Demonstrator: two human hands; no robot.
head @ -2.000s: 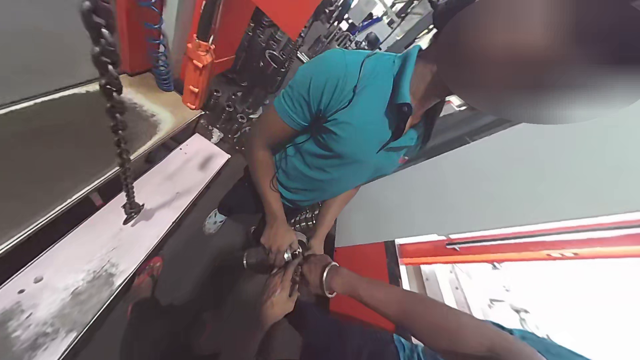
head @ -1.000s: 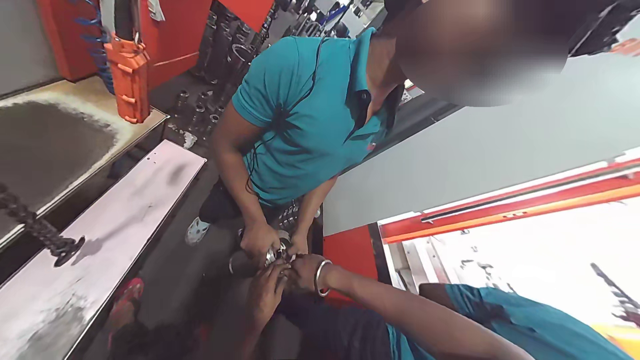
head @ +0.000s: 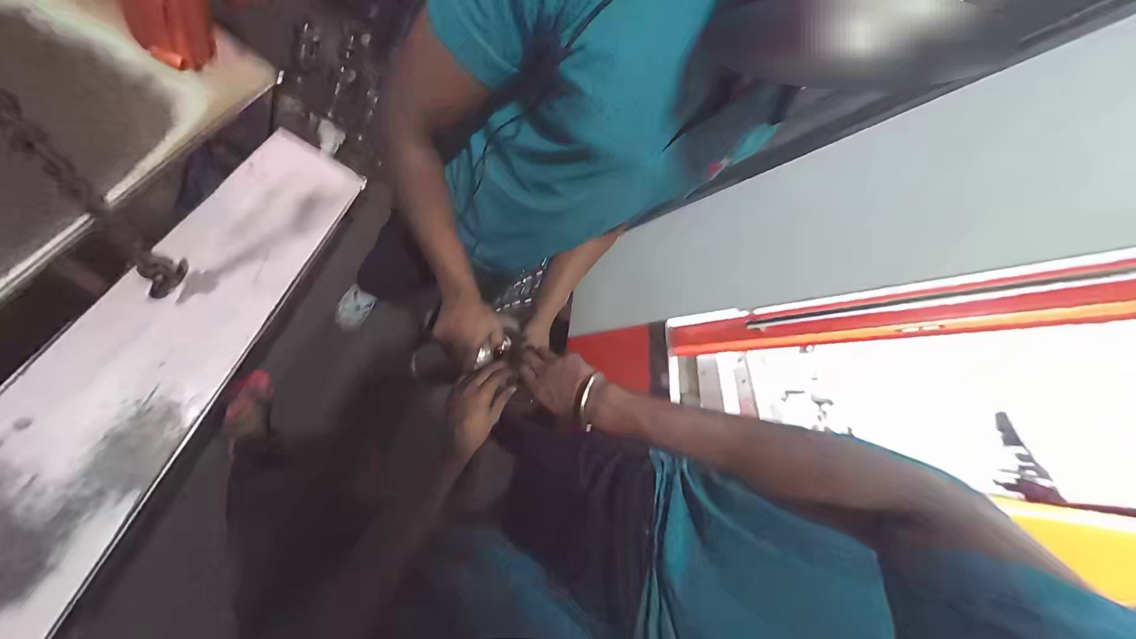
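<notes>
In the middle of the head view, a co-worker's hand [head: 470, 333] is closed around a dark cylindrical part with a shiny metal collar [head: 493, 351]. My left hand [head: 482, 404] lies just below that collar, its fingers against or very near the part. From the right, my right hand [head: 555, 380], with a metal bangle [head: 586, 401] at the wrist, reaches the same part with bent fingers. The co-worker's other hand [head: 538, 333] is just above my right fingers. Blur and overlapping fingers hide the contact, so whether my hands grip the part is unclear.
A co-worker in a teal shirt [head: 577, 133] stands opposite, close by. A long pale bench plate [head: 257, 213] runs along the left, with a hanging chain [head: 164, 273] over it. An orange device [head: 173, 31] rests on the upper-left table. A grey panel [head: 843, 195] and a red-framed opening are at right.
The view has shifted down and closer to the hands. Both of my hands stay at the part, beside the co-worker's hands. The hanging chain appears in a different place over the pale plate.
</notes>
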